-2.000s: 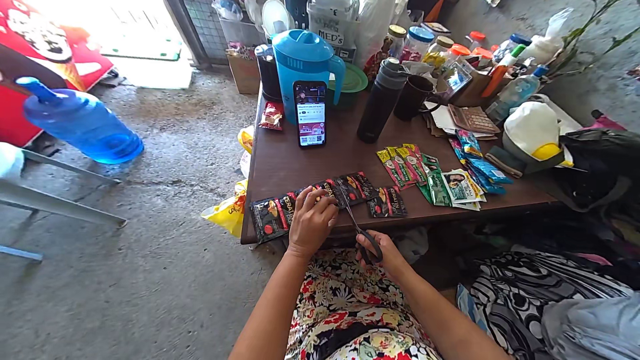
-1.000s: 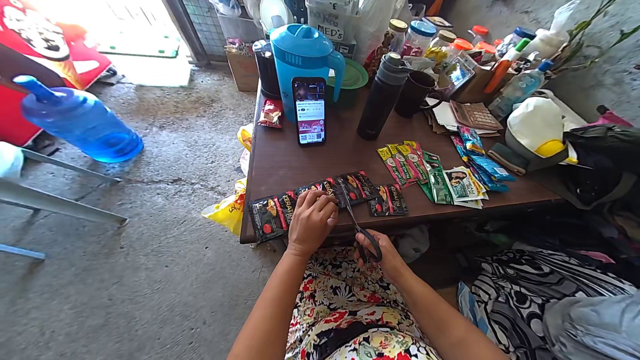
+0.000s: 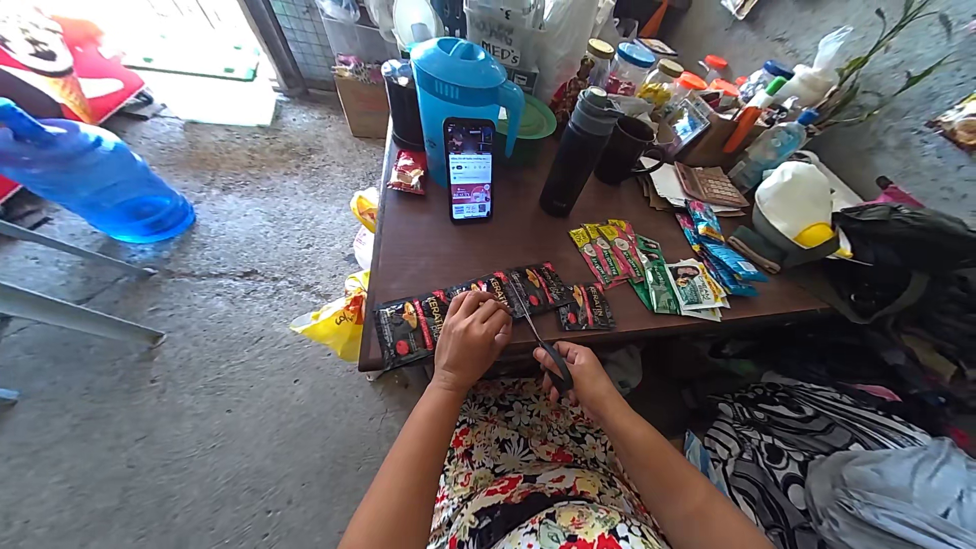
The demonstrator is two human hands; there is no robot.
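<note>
A strip of black sachets (image 3: 408, 329) lies along the front edge of the brown table. My left hand (image 3: 474, 332) is on the strip with curled fingers, holding it near its middle. In my right hand (image 3: 573, 372) are black-handled scissors (image 3: 562, 366), whose blades reach over the strip just right of my left hand, at the border of the rightmost joined sachet. A separate black sachet (image 3: 587, 307) lies to the right of the blades. Farther right are pink-and-green sachets (image 3: 608, 252), green sachets (image 3: 657, 276), white-and-green sachets (image 3: 696, 285) and blue sachets (image 3: 724, 255).
A phone (image 3: 470, 171) leans on a blue pitcher (image 3: 457, 91). Beside them stand a black tumbler (image 3: 576, 156) and a dark mug (image 3: 627, 152). A calculator (image 3: 711, 185), a white cap (image 3: 797, 202) and several jars fill the right side. A yellow plastic bag (image 3: 335, 320) hangs by the left edge.
</note>
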